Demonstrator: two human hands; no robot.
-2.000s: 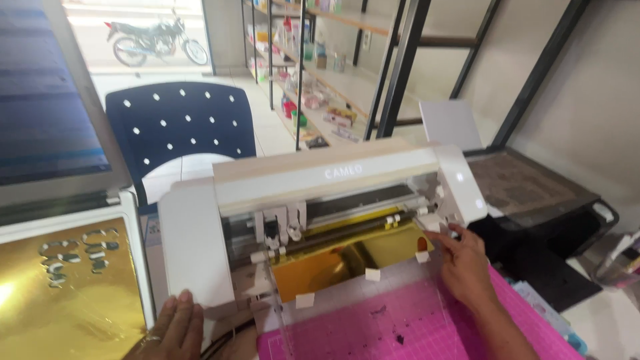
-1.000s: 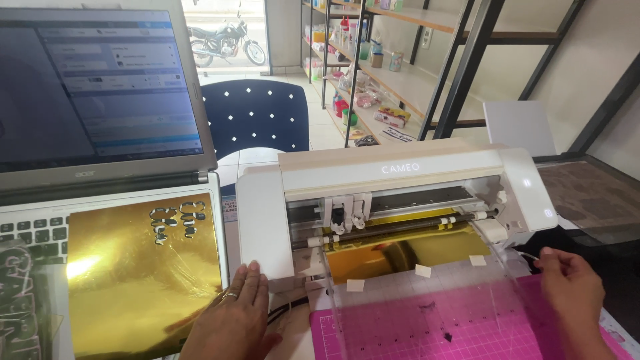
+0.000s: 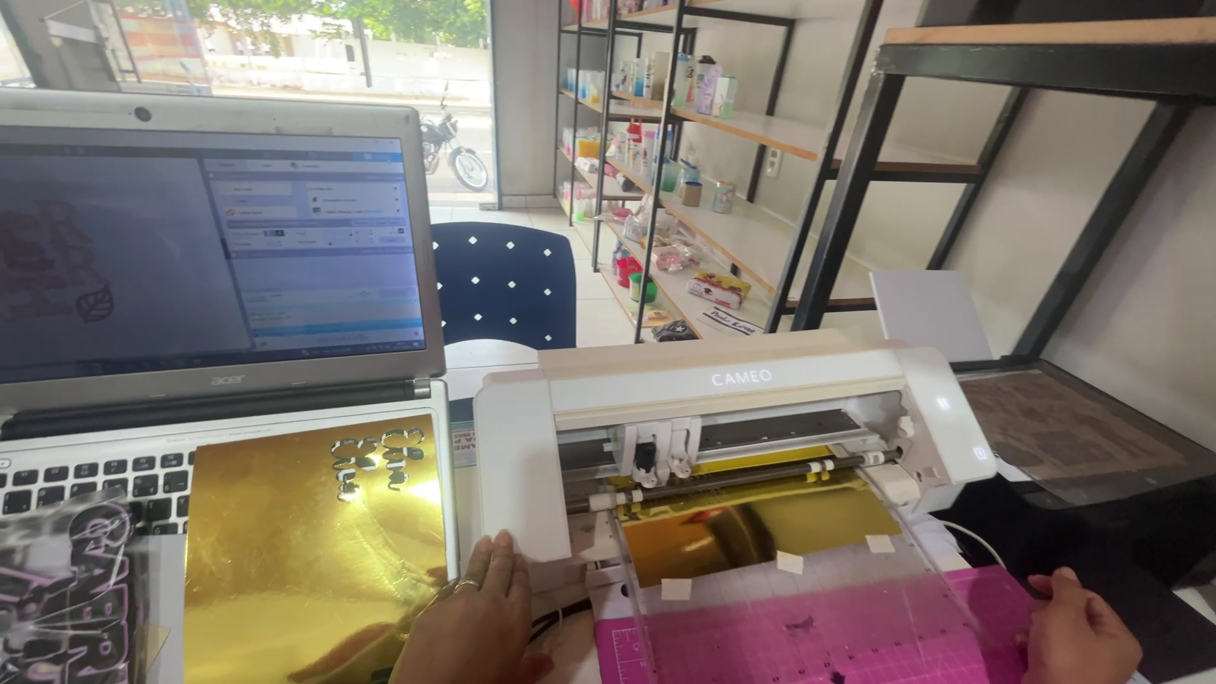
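A white Cameo cutting machine (image 3: 741, 380) stands on the table, with a gold foil sheet (image 3: 760, 522) taped to a clear cutting mat (image 3: 807, 608) fed under its rollers. Beneath the mat lies a pink gridded mat (image 3: 617, 646). My left hand (image 3: 480, 608) rests flat at the machine's lower left corner, fingers together, beside a second gold sheet (image 3: 285, 532) with letter shapes cut out. At the right edge of the pink mat is my right hand (image 3: 1083, 617), its fingers curled and thumb near a small dark thing at the fingertips; whether it grips that cannot be told.
An Acer laptop (image 3: 228, 380) stands at left, partly under the gold sheet and a clear sheet with dark lettering (image 3: 95, 589). Behind are a blue chair (image 3: 508, 285) and shelves with goods (image 3: 731, 218). Black cloth (image 3: 1045, 532) and a dark framed screen (image 3: 1092, 418) lie at right.
My right hand has moved away from the machine's right roller end, down to the right edge of the mat. My left hand stays by the machine's left corner. The view has shifted, bringing in the laptop.
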